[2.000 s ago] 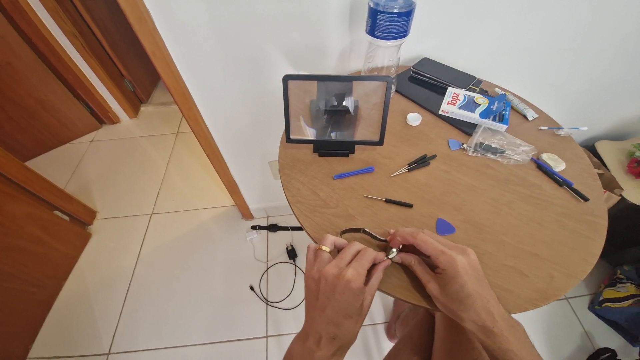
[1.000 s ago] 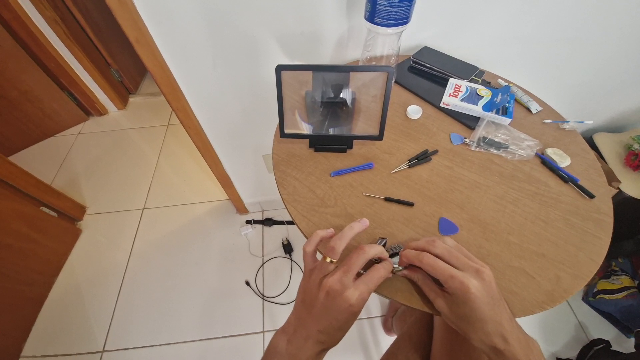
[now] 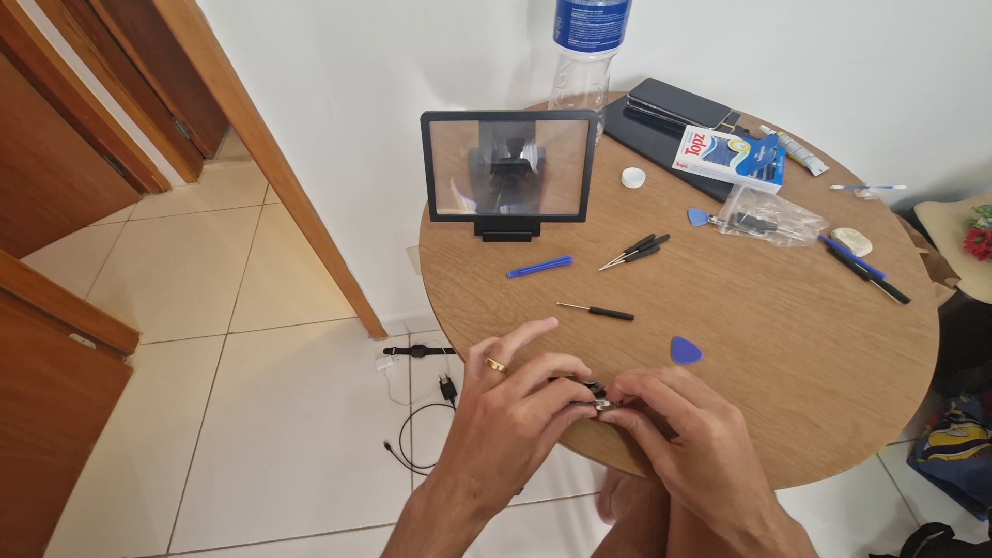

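Over the table's near edge, my left hand (image 3: pixel 515 403) and my right hand (image 3: pixel 682 418) pinch a small dark and metallic object (image 3: pixel 601 401) between thumbs and fingers. The fingers cover most of it, so its kind cannot be told; it may be a watch. A ring sits on a finger of my left hand, and one finger there is raised. Beyond the hands lie a small black-handled screwdriver (image 3: pixel 612 313) and a blue plastic opening pick (image 3: pixel 686 350). Farther back are a blue plastic pry tool (image 3: pixel 539 266) and several black-handled screwdrivers (image 3: pixel 639 249).
A framed screen magnifier (image 3: pixel 508 218) stands on the round wooden table (image 3: pixel 496 298), with a plastic bottle (image 3: pixel 590 31) behind it. Smartphones (image 3: pixel 682 102), a Topz box (image 3: pixel 728 159), a white cap (image 3: pixel 633 177) and a clear plastic bag (image 3: pixel 775 217) lie at the back. A charging cable (image 3: pixel 403 434) is on the floor.
A finger of my left hand has lifted away from the held object. The curved dark strip seen on the table side two seconds ago no longer shows in the same place.
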